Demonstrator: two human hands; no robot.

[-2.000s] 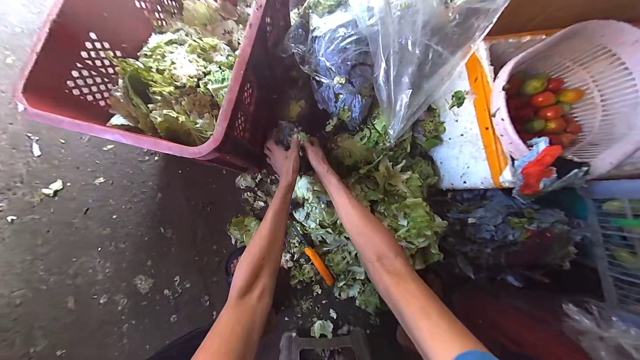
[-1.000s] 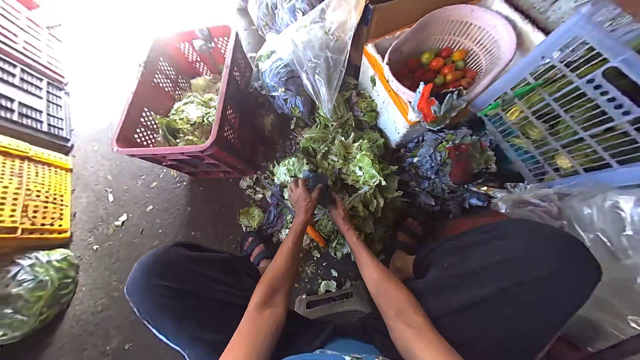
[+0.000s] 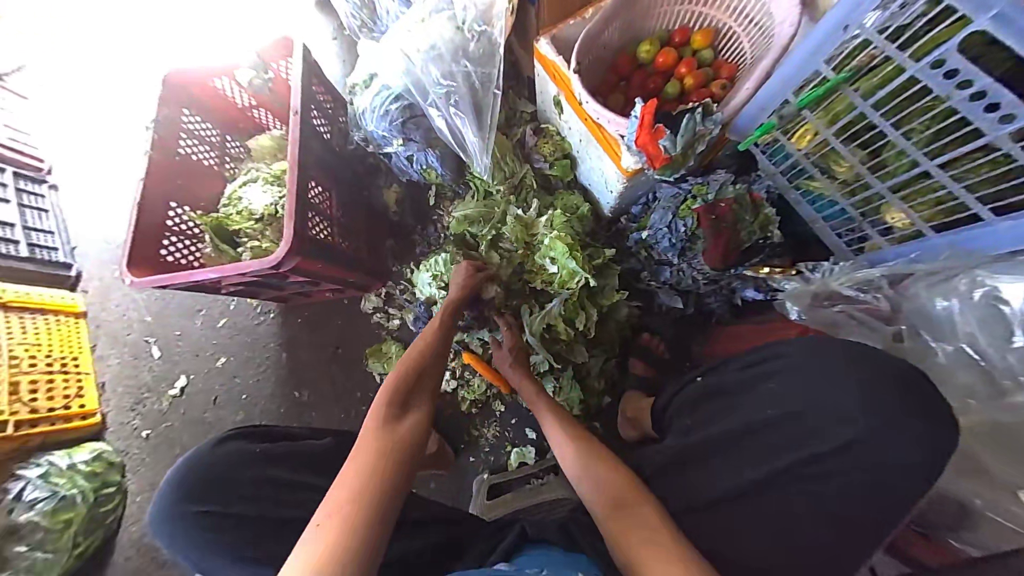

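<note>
A pile of loose lettuce leaves (image 3: 560, 264) lies on the floor between my feet. My left hand (image 3: 470, 284) reaches into the near left part of this pile, its fingers bent over a dark leafy piece; whether it grips that piece is unclear. Just below and to the right, my right hand (image 3: 510, 348) is at the same dark piece, its fingertips partly hidden among leaves. An orange handle (image 3: 486, 372), probably of a knife, lies beside my right hand and seems not to be held.
A dark red plastic crate (image 3: 292, 200) with lettuce stands at left. At the upper right are a pink basket (image 3: 768, 48) of tomatoes on a foam box (image 3: 576, 144) and a pale blue crate (image 3: 904, 152) of green vegetables. A clear plastic bag (image 3: 456, 80) hangs above the pile.
Two seconds ago both hands were beside the red crate; they are now over the leaf pile, nearer my body. The dark round piece seen between them one second ago is less visible. The view has shifted widely.
</note>
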